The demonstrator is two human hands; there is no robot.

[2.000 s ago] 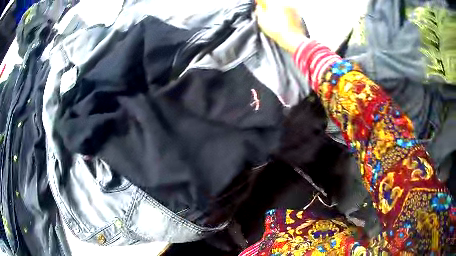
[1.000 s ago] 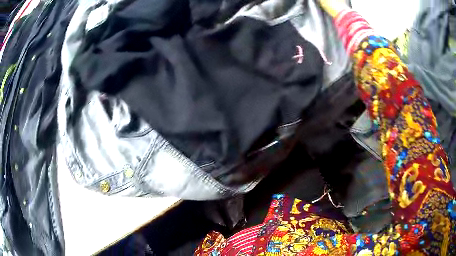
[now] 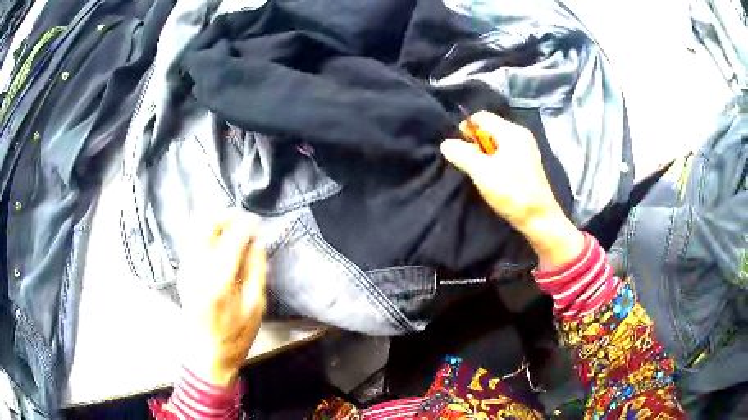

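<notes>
An inside-out denim garment (image 3: 336,287) lies in front of me, with pale grey denim faces and black lining (image 3: 385,205). My right hand (image 3: 508,168) is closed around the orange handle of the thread snips (image 3: 478,135), over the black lining. The snips' blades are too small and blurred to make out well. My left hand (image 3: 225,287) is over the pale denim at the lower left, blurred and washed out. Its fingers point up; whether it grips the cloth is unclear. A small pinkish thread (image 3: 305,150) shows near the middle of the garment.
A dark garment with small buttons (image 3: 49,180) hangs along the left side. Grey denim garments (image 3: 681,262) lie at the right. The white tabletop (image 3: 115,328) shows at lower left, its front edge running below the garment. Pale thread wisps (image 3: 529,377) lie on dark cloth near my body.
My left hand has come into view at the lower left. My right hand has moved down from the top edge onto the lining, showing the snips. The black lining is folded differently.
</notes>
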